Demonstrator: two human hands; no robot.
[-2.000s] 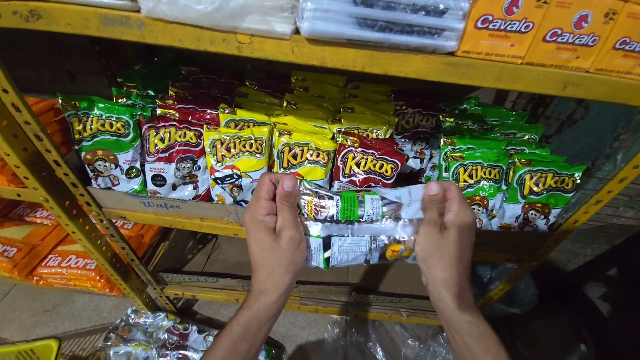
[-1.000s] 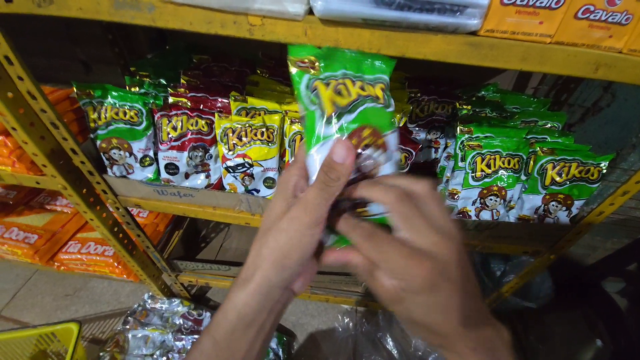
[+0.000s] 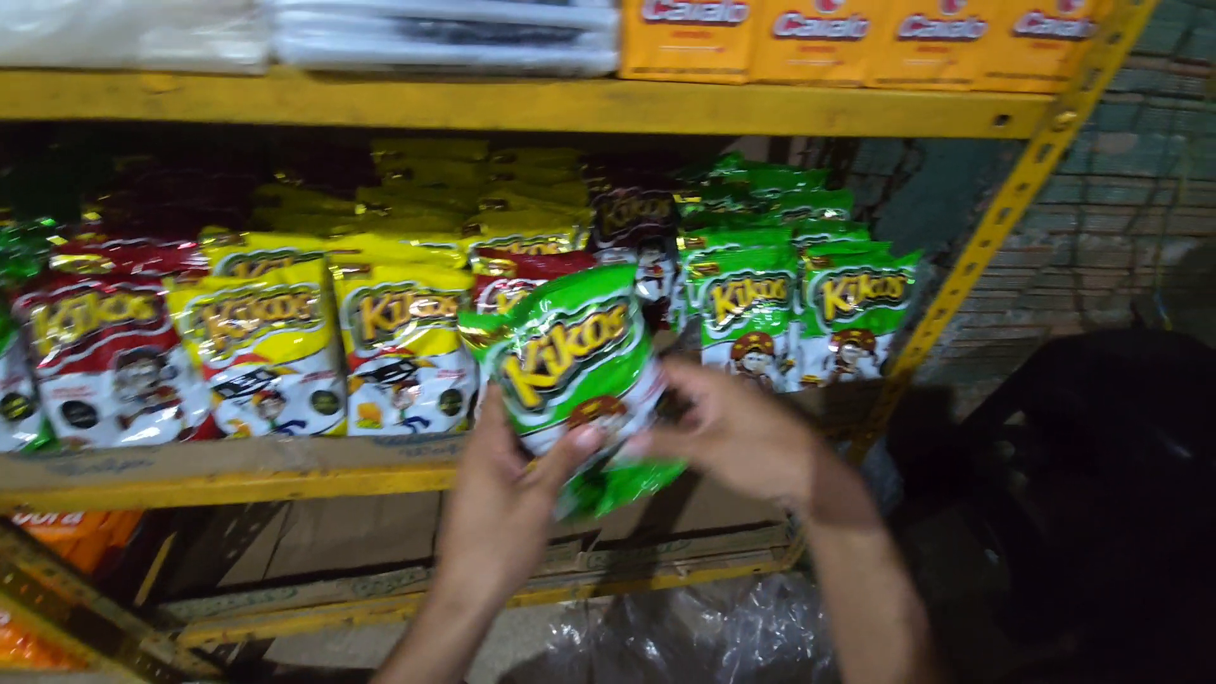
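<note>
A green-and-white Kikos snack bag (image 3: pixel 579 351) is tilted in front of the shelf, its printed front towards me. My left hand (image 3: pixel 518 475) grips its lower left side, thumb across the front. My right hand (image 3: pixel 731 427), somewhat blurred, has its fingers on the bag's lower right side. Behind stand rows of snack bags: a red one (image 3: pixel 109 366), yellow ones (image 3: pixel 261 351), and a red one (image 3: pixel 532 275) partly hidden by the held bag. Green bags (image 3: pixel 750 304) stand to the right, beside a dark one (image 3: pixel 632 214).
Yellow metal shelf beams (image 3: pixel 532 104) run above and below the bags, with a slotted upright (image 3: pixel 1007 228) at right. Orange Cavalo boxes (image 3: pixel 817 43) and plastic-wrapped packs (image 3: pixel 446 33) sit above. Clear plastic (image 3: pixel 693 632) lies below. A dark object (image 3: pixel 1102 503) stands at right.
Two seconds ago both hands held packaging stretched between them, back side showing; now the green bag's front faces me. It has tilted since one second ago. The view has moved closer and to the right.
</note>
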